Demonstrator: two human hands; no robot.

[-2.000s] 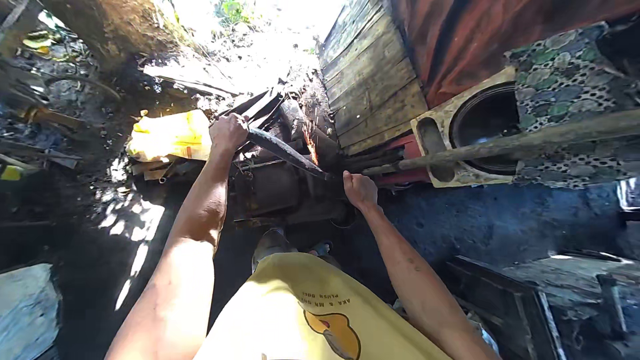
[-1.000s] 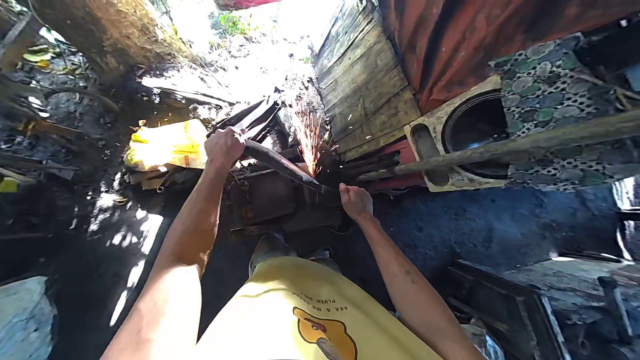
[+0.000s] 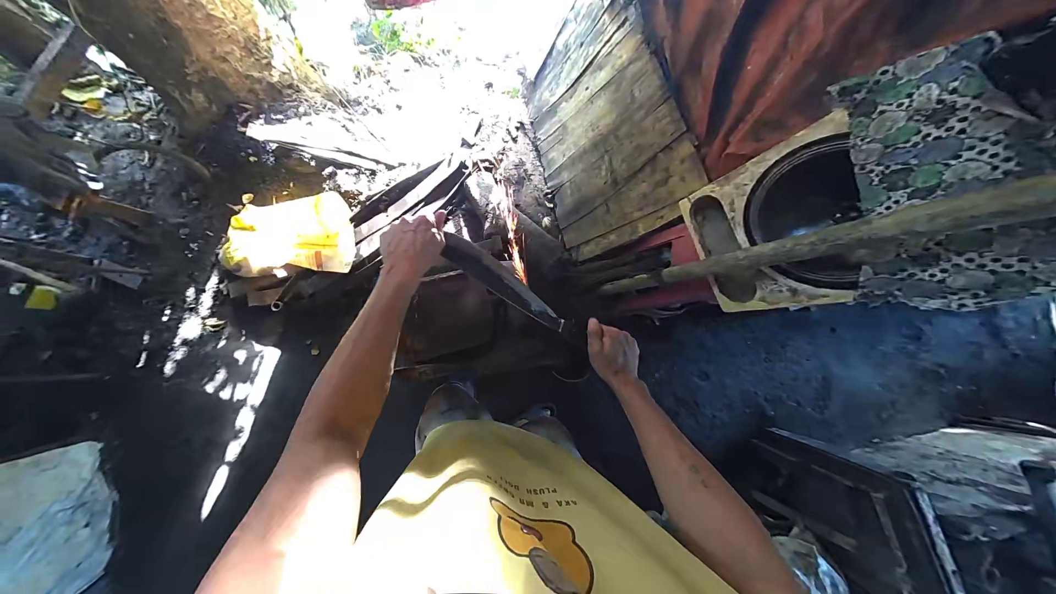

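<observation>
A long, dark, curved metal blade (image 3: 501,280) slants down to the right between my hands. My left hand (image 3: 411,246) grips its upper-left end. My right hand (image 3: 612,351) is closed around a dark handle-like part at the lower-right end, mostly hidden by the fingers. Orange sparks (image 3: 513,243) fly up and away from behind the blade's middle. What the blade touches there is hidden; dark, boxy metal parts (image 3: 450,318) lie just below it.
A yellow-and-white plastic container or bag (image 3: 293,235) lies left of my left hand. Wooden boards (image 3: 615,132) lean at upper right. A long wooden pole (image 3: 825,239) crosses a pale panel with a round opening (image 3: 718,280). A dark wooden frame (image 3: 858,495) stands at lower right.
Both hands keep hold of the blade. The sparks spread wide one second ago and are a narrower streak now. The blade's face looks darker than one second ago.
</observation>
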